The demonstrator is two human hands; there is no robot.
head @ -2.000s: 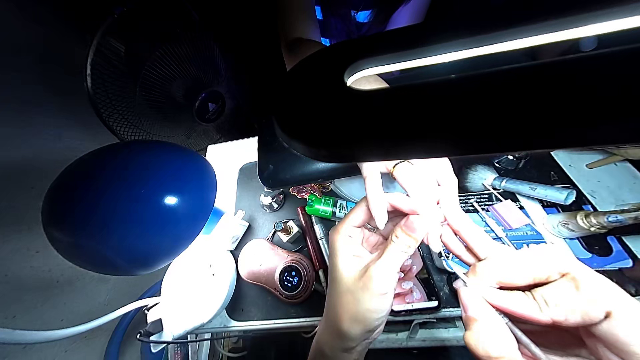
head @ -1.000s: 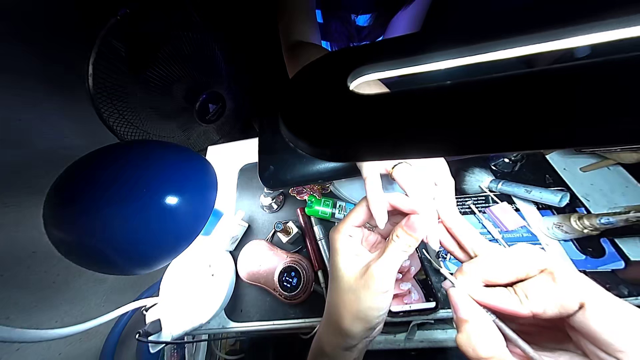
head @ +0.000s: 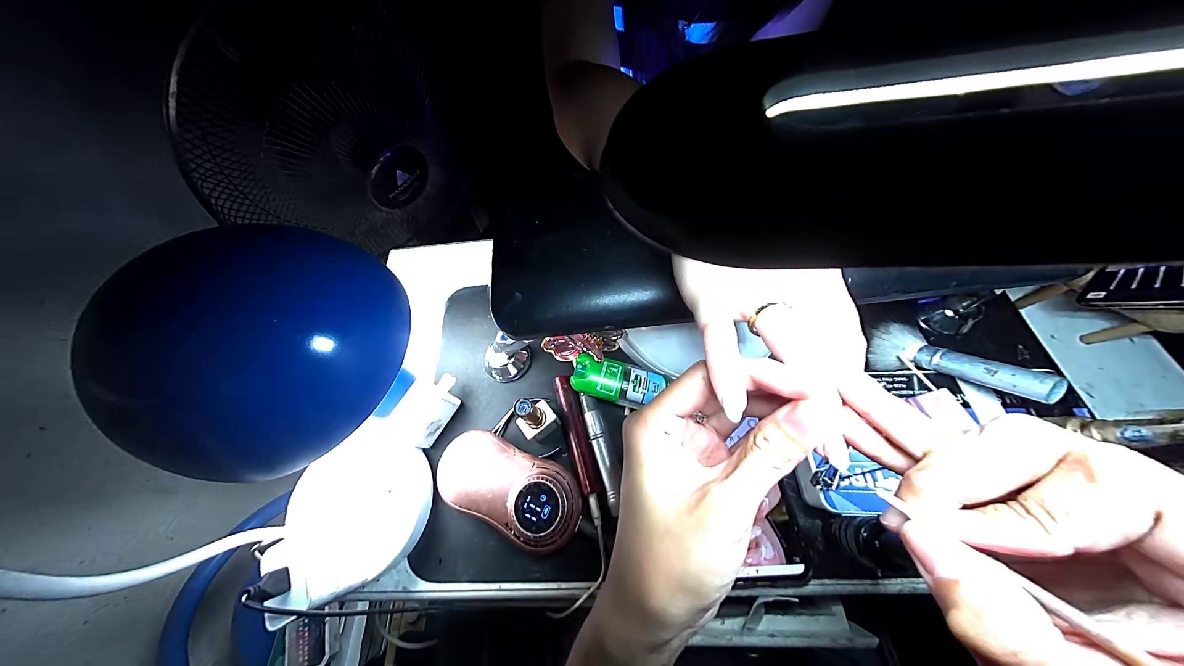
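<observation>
My left hand (head: 689,499) is closed around a finger of another person's hand (head: 795,324), which wears a ring and comes in from beneath the lamp. My right hand (head: 1036,499) grips a thin, pale-handled tool (head: 1064,615) between thumb and fingers; its tip points up and left, a little below the held fingers. What kind of tool it is, I cannot tell. Behind my left hand, partly hidden, lies a phone (head: 772,555) with a picture lit on its screen. A dust brush (head: 990,368) with pale bristles lies beyond my right hand.
A black lamp (head: 879,185) hangs low over the hands. Left of them stand a pink rounded device (head: 490,481) with a display, a small bottle (head: 535,418), pens (head: 575,435) and a green bottle (head: 615,381). A blue lamp shade (head: 240,351) and a fan (head: 305,129) are farther left.
My left hand keeps its hold on the other person's finger. The tool stays in my right hand, with only slight shifts of that hand.
</observation>
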